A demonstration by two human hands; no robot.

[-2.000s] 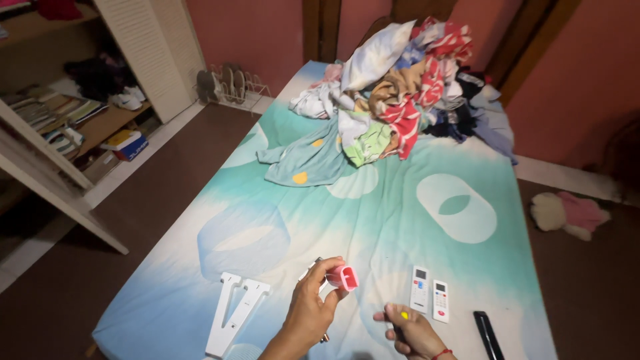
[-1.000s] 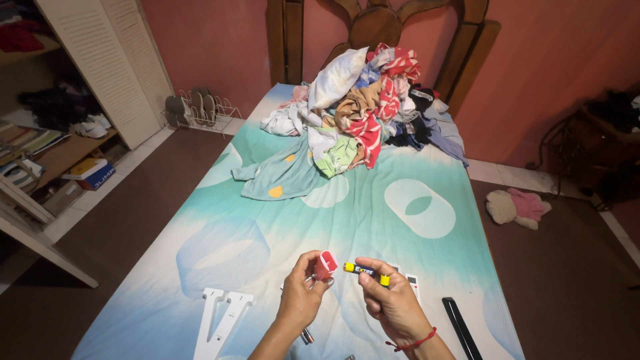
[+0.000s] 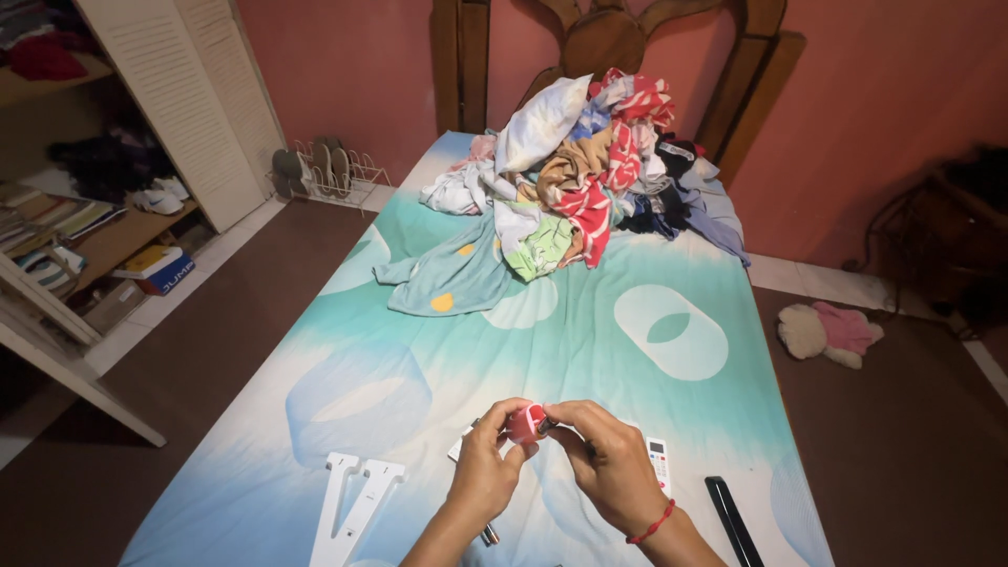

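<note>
Between the fingers of my left hand (image 3: 487, 465) is a small red and white hollow plastic holder (image 3: 526, 425), its open end turned right. My right hand (image 3: 610, 457), with a red cord bracelet at the wrist, pinches a battery (image 3: 545, 426) at that opening; my fingers hide most of it. Loose batteries (image 3: 490, 535) lie on the bed beside my left forearm. A white remote control (image 3: 658, 463) is partly behind my right hand. Part of another white object (image 3: 457, 447) shows behind my left hand.
A white V-shaped piece (image 3: 354, 504) lies left on the bedsheet (image 3: 504, 354), a long black object (image 3: 732, 520) right. A clothes pile (image 3: 567, 181) covers the far end. A plush toy (image 3: 831, 332) and a shoe rack (image 3: 346, 173) stand on the floor beyond the bed's sides.
The battery in my right hand was apart from the red holder and is now at its opening. Two seconds ago, two remotes showed on the bed beside my right hand.
</note>
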